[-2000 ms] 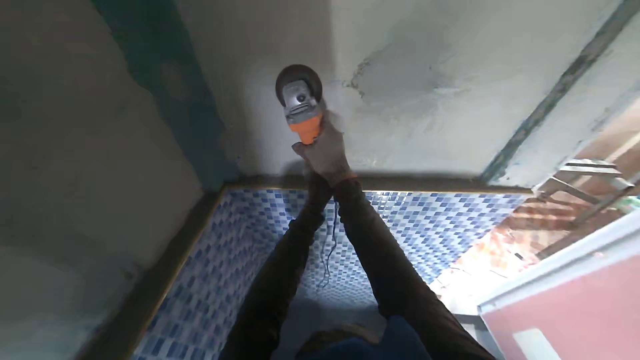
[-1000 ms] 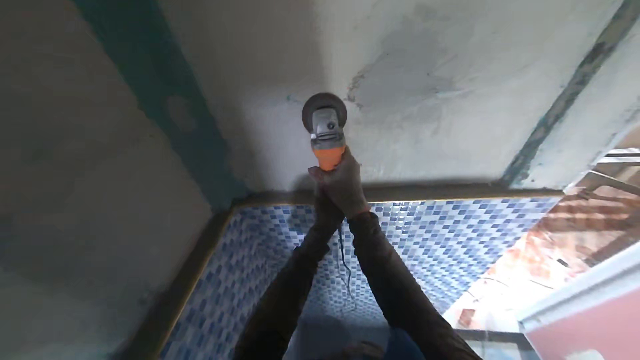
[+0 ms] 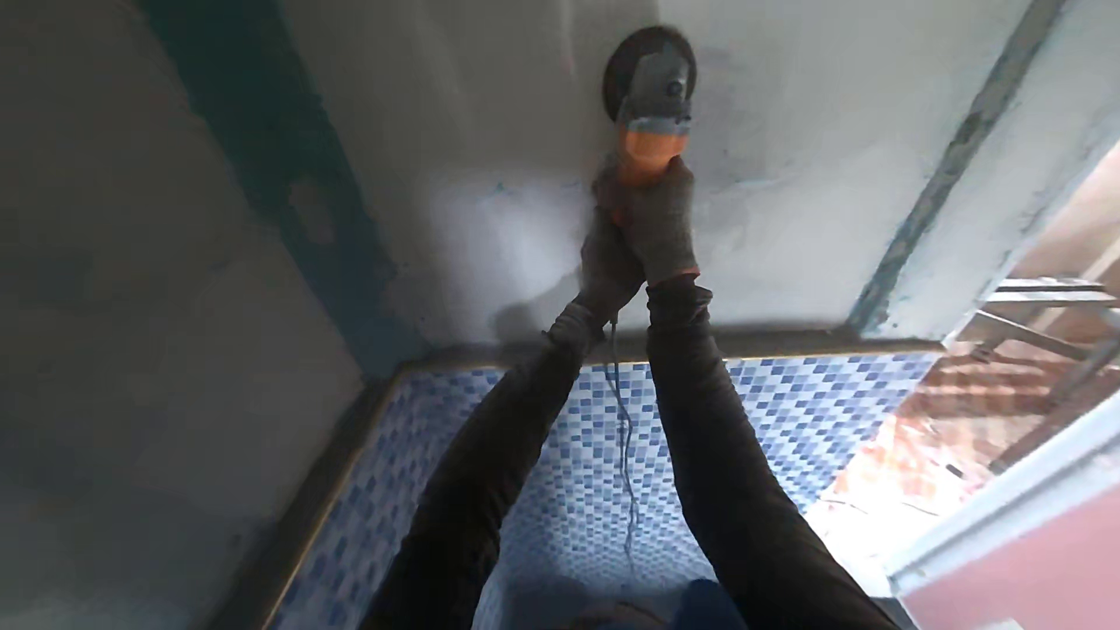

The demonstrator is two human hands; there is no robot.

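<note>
An orange and grey angle grinder [image 3: 656, 131] is held out at arm's length, its dark round disc [image 3: 632, 74] against or close to the grey plastered wall [image 3: 787, 175]. Around the grinder's orange body closes my gloved right hand [image 3: 662, 219]. My gloved left hand [image 3: 610, 254] grips the same tool lower down, partly hidden behind the right. A thin power cord [image 3: 625, 429] hangs from the tool's rear end. Dark sleeves cover both arms.
Blue and white mosaic tiles [image 3: 787, 394] line the lower wall under a dark ledge [image 3: 770, 341]. Green-painted bands [image 3: 297, 175] mark the left corner. At right are a bright opening with metal bars [image 3: 1050, 293], a white frame [image 3: 1006, 499] and a pink surface [image 3: 1041, 560].
Both hands have carried the grinder farther up the wall, away from the tiled edge. A bright patch now shows on the wall left of the hands.
</note>
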